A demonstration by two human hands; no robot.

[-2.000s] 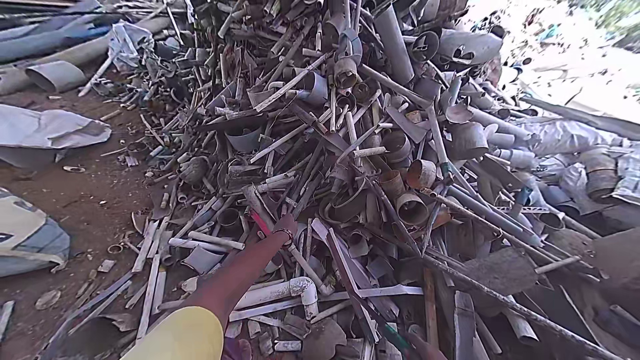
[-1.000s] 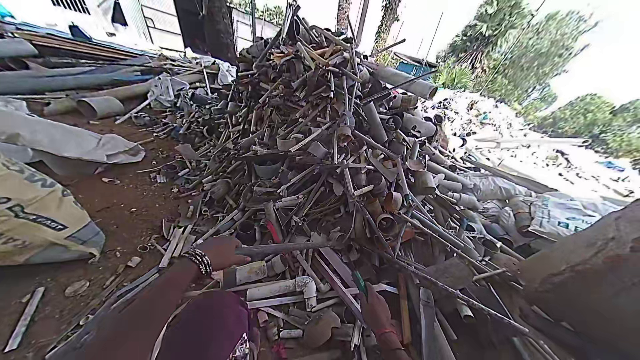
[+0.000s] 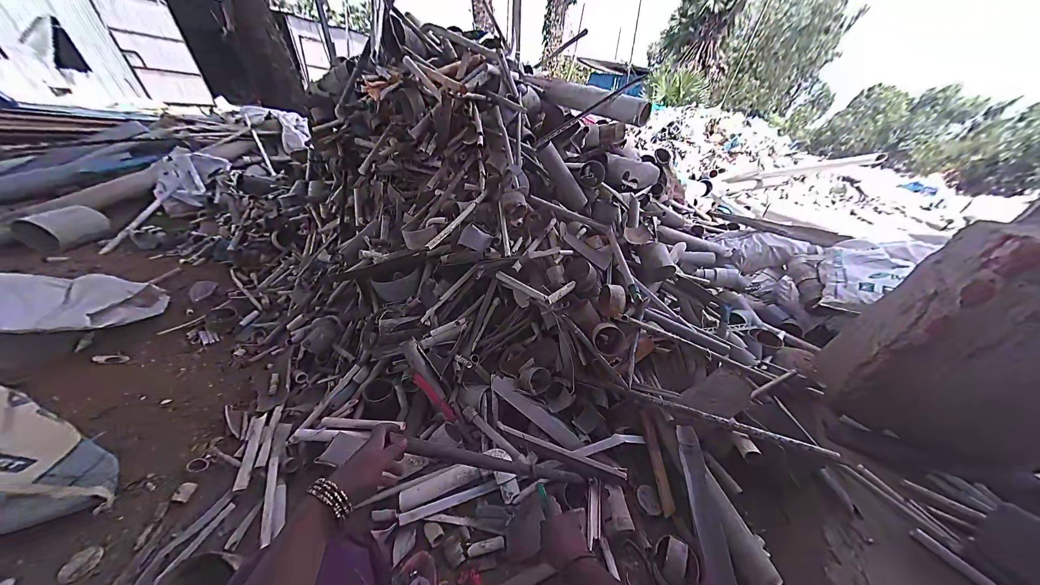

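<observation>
Near the bottom centre-left, my left hand (image 3: 372, 465), with a beaded bracelet at its wrist, grips the left end of a long grey pipe (image 3: 479, 457). The pipe slants slightly down to the right over the scrap. My right hand (image 3: 565, 538), low at the centre, is closed around a green-handled object (image 3: 543, 497); its far part cannot be told from the scrap. White pipe pieces (image 3: 439, 487) lie between and below the hands. A red piece (image 3: 434, 396) lies above the grey pipe, in the large heap of plastic pipe scrap (image 3: 487, 268).
A large rounded brownish object (image 3: 942, 349) stands at the right. Sacks (image 3: 49, 463) and white sheeting (image 3: 81, 302) lie on bare soil at the left. Bigger pipes (image 3: 61, 229) lie behind them. Long thin pipes (image 3: 731, 422) jut out toward the lower right.
My left hand reached into the heap beside the red piece two seconds ago; it has since come back toward me with the grey pipe. The view has tilted up since the first frame.
</observation>
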